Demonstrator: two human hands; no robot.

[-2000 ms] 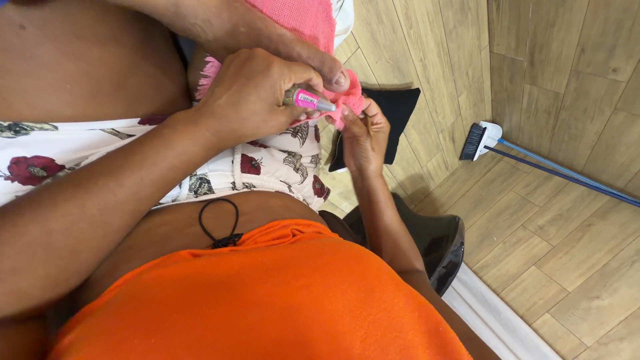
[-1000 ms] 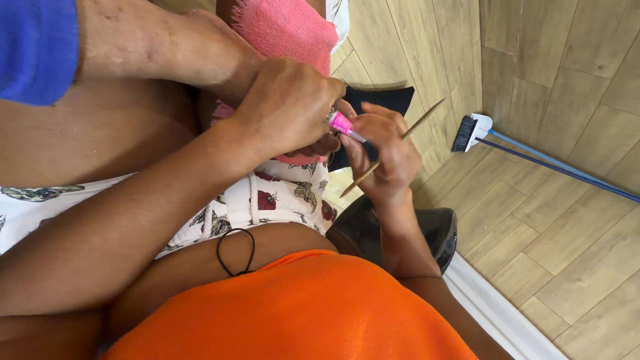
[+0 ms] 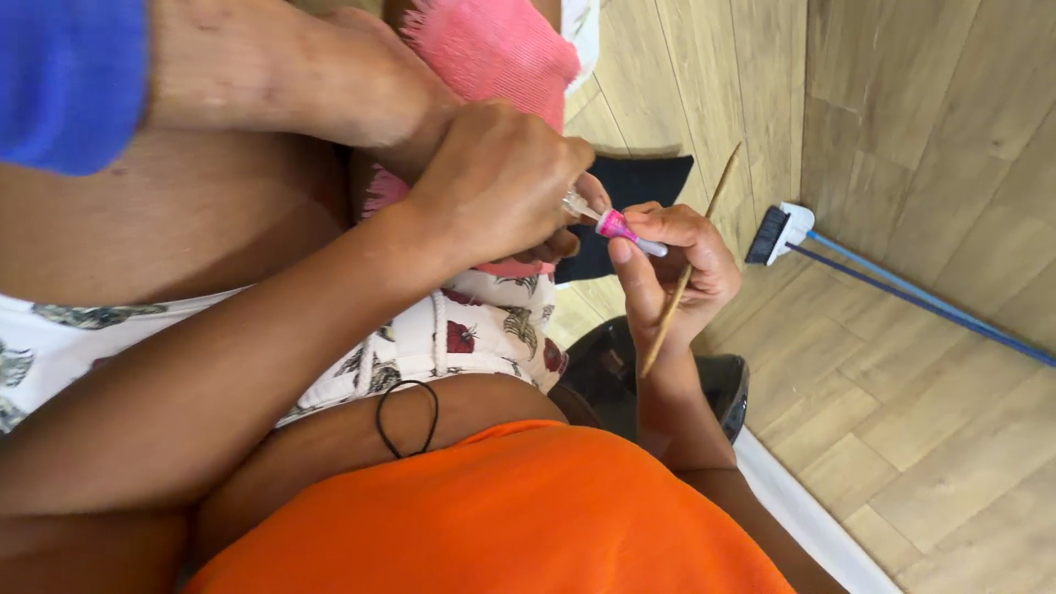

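My left hand (image 3: pixel 503 181) is closed around a small clear plastic piece (image 3: pixel 575 203), with its palm side hidden. A thin translucent stem runs from that piece to a small pink tube (image 3: pixel 615 227) with a pale end. My right hand (image 3: pixel 685 264) pinches the tube between thumb and fingertip. A thin pointed wooden stick (image 3: pixel 681 297) is also held among the right fingers and crosses the palm. Another person's hand (image 3: pixel 396 107) lies partly under my left hand, its fingertips showing beside mine. A pink fringed cloth (image 3: pixel 503 62) lies just beyond.
The other person's arm, in a blue sleeve (image 3: pixel 70 82), comes in from the upper left. Below the hands is white patterned fabric (image 3: pixel 462 330). A dark cushion or mat (image 3: pixel 639 214), a black glossy container (image 3: pixel 726 388) and a long-handled brush with dustpan (image 3: pixel 780 235) are beyond.
Two seconds ago my left hand held the pink tube against the pink cloth, which my right hand held. The wooden stick is now in my right hand, and its fingers have closed on the tube.
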